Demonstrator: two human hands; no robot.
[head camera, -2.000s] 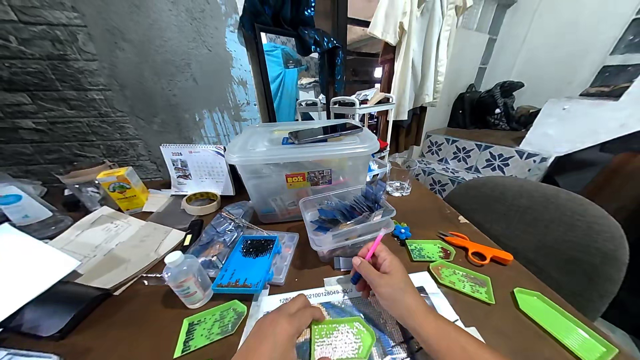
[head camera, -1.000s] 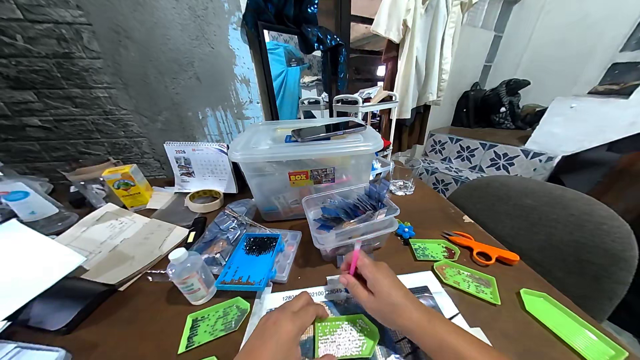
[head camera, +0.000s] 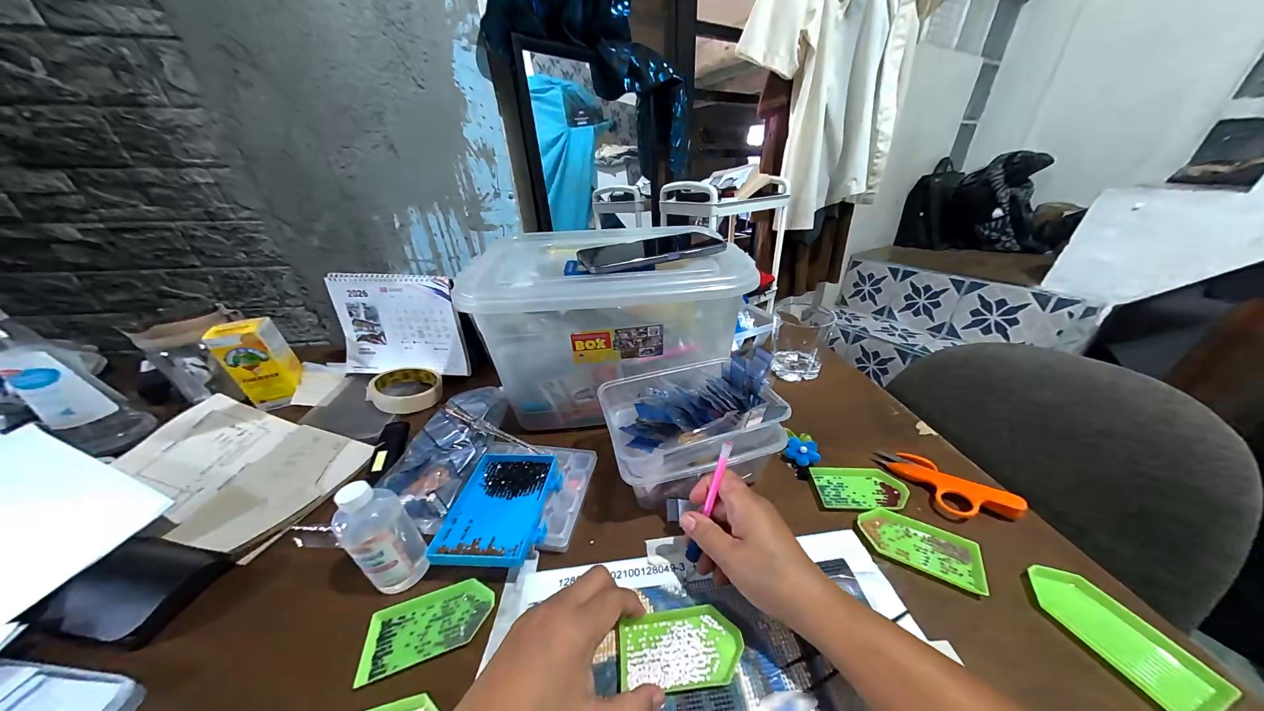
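My left hand (head camera: 568, 647) grips the left side of a green plastic bead tray (head camera: 681, 649) with white diamond-painting drills in it. The tray is over a partly covered diamond painting canvas (head camera: 765, 617). A pink pen-like applicator (head camera: 718, 478) with a dark blue lower end stands nearly upright in my right hand (head camera: 748, 553), above the canvas's upper part. Near that hand is a clear plastic container (head camera: 696, 439) filled with small dark blue packets. Green trays with dark drills (head camera: 425, 632) and reddish drills (head camera: 923, 551) lie to either side.
A blue tray with black drills (head camera: 494, 509), a clear bottle (head camera: 380, 538) and masking tape (head camera: 405, 391) are at the left. Orange-handled scissors (head camera: 953, 487) and a long green tray (head camera: 1126, 637) lie right. Behind stand a lidded plastic box (head camera: 533, 346) and a drinking glass (head camera: 800, 341).
My right hand has shifted slightly relative to the canvas, and the pink applicator's tilt has changed. My left hand stays at the tray with white drills.
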